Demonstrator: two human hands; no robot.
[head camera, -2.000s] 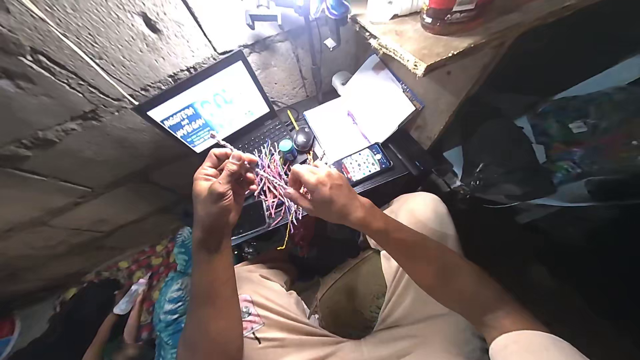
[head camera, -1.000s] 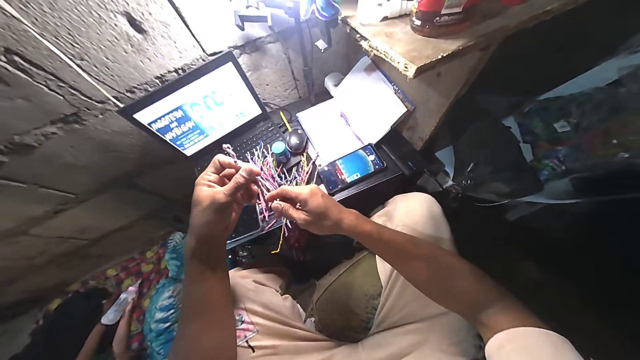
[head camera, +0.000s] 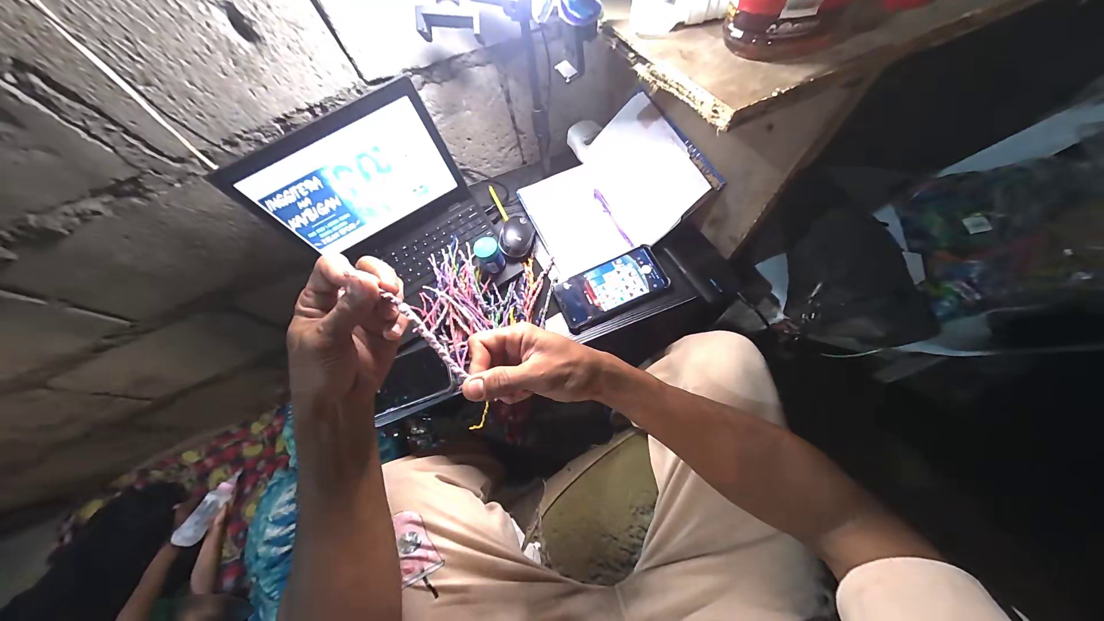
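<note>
A thin twisted cord (head camera: 431, 341) of pinkish-white strands runs at a slant between my two hands. My left hand (head camera: 349, 323) pinches its upper end between thumb and fingers. My right hand (head camera: 526, 366) grips the lower end at thumb and forefinger. Just behind the cord, a pile of short multicoloured twisted cords (head camera: 470, 297) lies over the laptop's front part, pink, purple, white and orange among them. A yellow strand (head camera: 480, 416) hangs below my right hand. A small jar with a teal lid (head camera: 488, 252) stands behind the pile.
An open laptop (head camera: 414, 95) leans near the block wall. Beside it are a mouse (head camera: 517, 236), an open notebook (head camera: 621, 172) with a purple pen, and a lit phone (head camera: 612, 286). A wooden shelf (head camera: 690, 78) juts in at upper right. Another person's hands hold a bottle (head camera: 203, 515) at lower left.
The phone's screen picture has changed over the frames. More of the twisted cord now shows stretched between my hands than one second ago.
</note>
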